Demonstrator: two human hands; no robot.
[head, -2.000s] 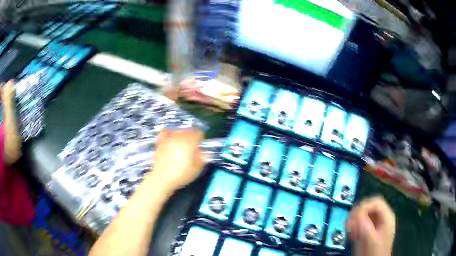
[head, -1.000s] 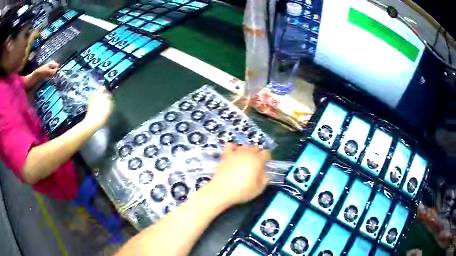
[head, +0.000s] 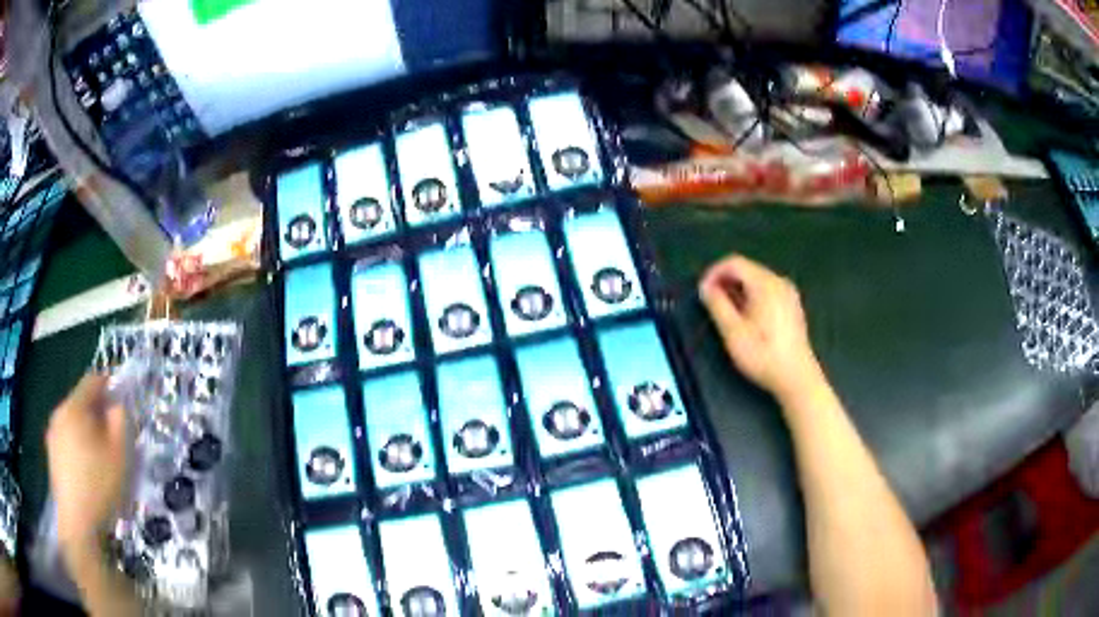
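Note:
A black pocket tray (head: 705, 476) with rows of light blue to white panels (head: 554, 392) lies in front of me. The visible panels bear round black-and-silver discs (head: 565, 419) near their lower ends; glare partly hides some. Sticker sheets (head: 181, 398) with discs lie left of the tray. My left hand (head: 90, 446) is blurred over their left side; whether it grips a sheet is unclear. My right hand (head: 762, 323) is just right of the tray, above the bench, fingers curled. A dark spot shows at its fingertips; I cannot tell whether it is a disc.
A monitor (head: 283, 54) and wrapped post (head: 115, 223) stand at the back left. A red-printed plastic bag (head: 771, 175) and cables lie along the back. Another sticker sheet (head: 1048, 289) lies far right. A red stool-like object (head: 1012, 518) is at the lower right.
The view has swung right, so the tray now sits centrally and the neighbouring worker is out of view. My right hand has come back into view. My left hand is now at the sheets' left side.

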